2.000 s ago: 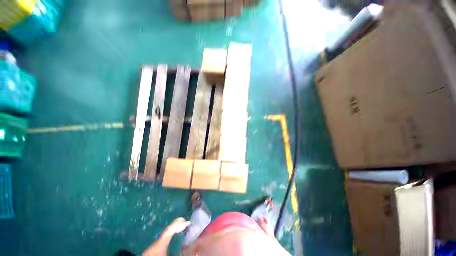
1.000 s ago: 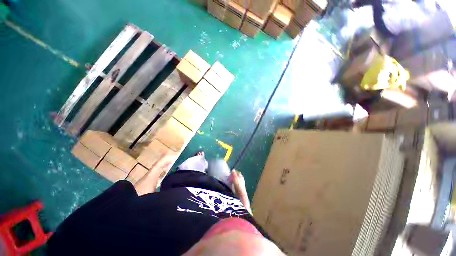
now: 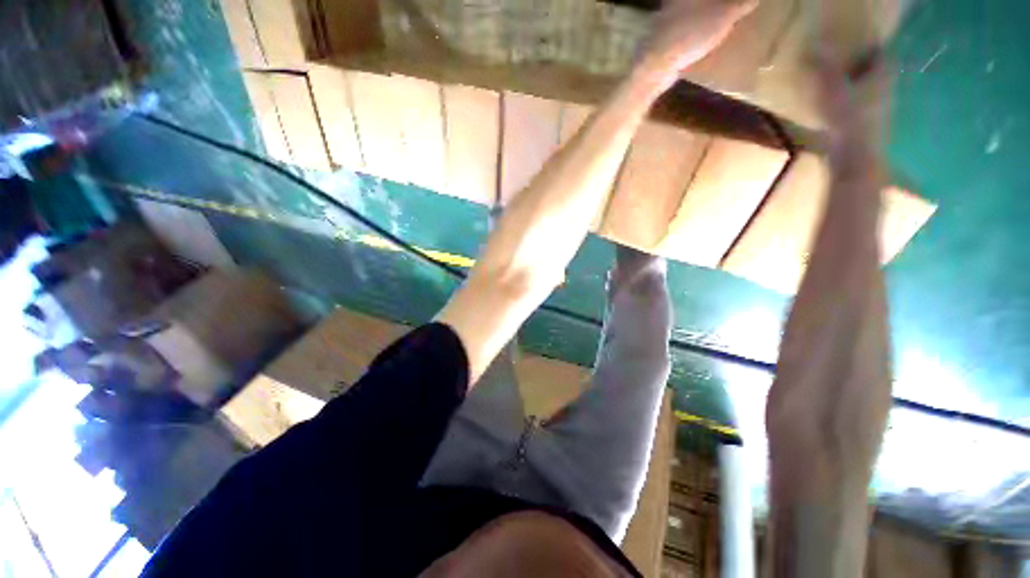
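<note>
Plain brown cartons [image 3: 474,130] stand side by side in a long row on the near edge of the wooden pallet [image 3: 508,40]. More cartons [image 3: 265,34] are at the upper left. My left hand [image 3: 695,40] and my blurred right hand [image 3: 847,68] are on either side of brown carton surfaces [image 3: 751,68] at the upper right, above the row, and appear to hold them between them. The fingertips are partly cut off or blurred. How many cartons are between my hands cannot be told.
A black cable [image 3: 339,215] crosses the green floor [image 3: 395,209] between the row and my body. Larger brown boxes [image 3: 243,327] are at the left. A large brown cardboard piece [image 3: 328,350] lies by my legs. Blurred wrapped material [image 3: 960,463] is at the lower right.
The view has turned strongly. Both arms, low beside my body before, now reach out over the pallet's cartons, with the hands at brown cartons at the upper right.
</note>
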